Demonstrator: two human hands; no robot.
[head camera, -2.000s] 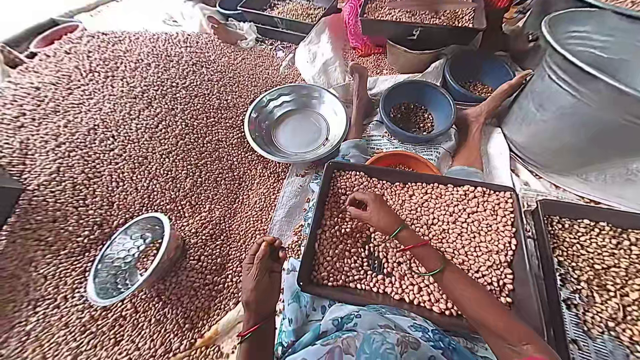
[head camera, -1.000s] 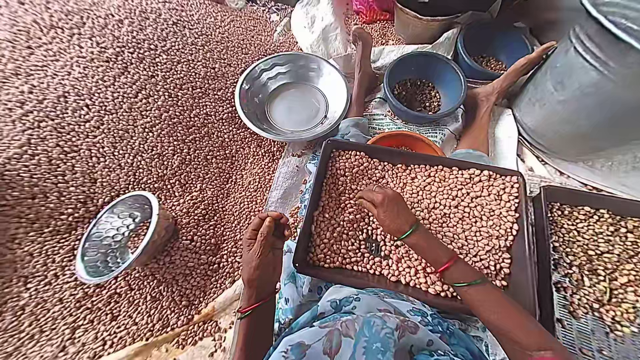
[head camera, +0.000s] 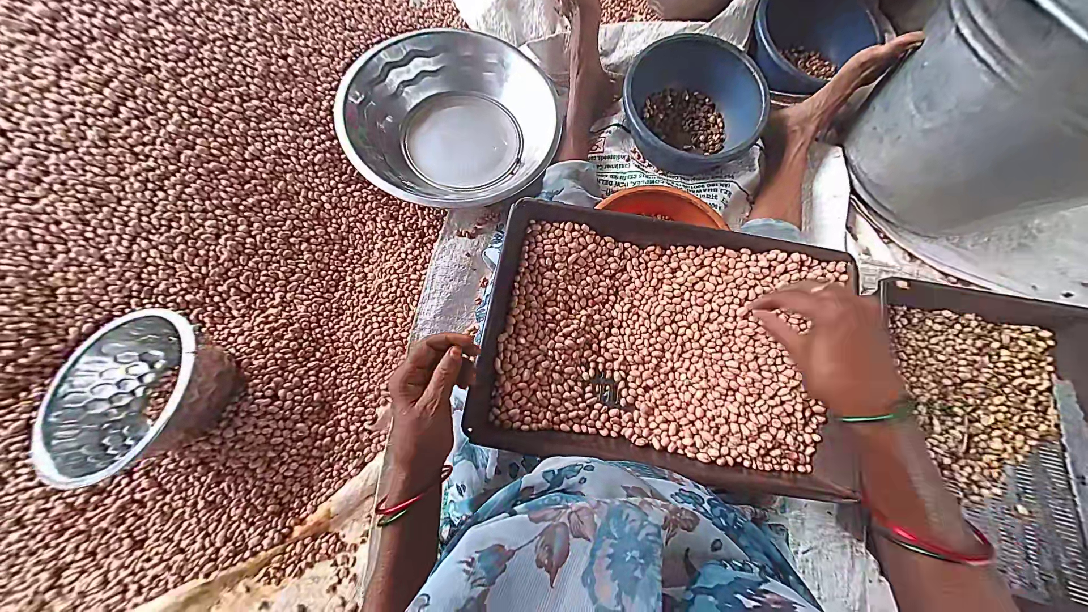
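Note:
A dark rectangular tray (head camera: 654, 439) lies across my lap, spread with pinkish peanut kernels (head camera: 680, 340); a small patch of the tray's bottom shows through them. Over the right part of the tray is my right hand (head camera: 820, 336), thumb and fingertips a little apart above the kernels; whether a kernel is between them cannot be told. At the tray's left edge, my left hand (head camera: 432, 387) has its thumb and fingers curled together, and what it may hold is hidden. Past the tray's far edge shows an orange bowl (head camera: 663, 202), partly covered by the tray.
A large heap of kernels (head camera: 212, 212) covers the left, with a tilted steel bowl (head camera: 115, 399) in it. Beyond my lap are a wide steel basin (head camera: 449, 119) and two blue bowls (head camera: 695, 102) (head camera: 816, 51) holding darker kernels. At right stand a metal drum (head camera: 969, 119) and another kernel tray (head camera: 977, 297).
My right hand has moved right, from the left-middle part of the tray to its right side. My left hand stays by the tray's left edge.

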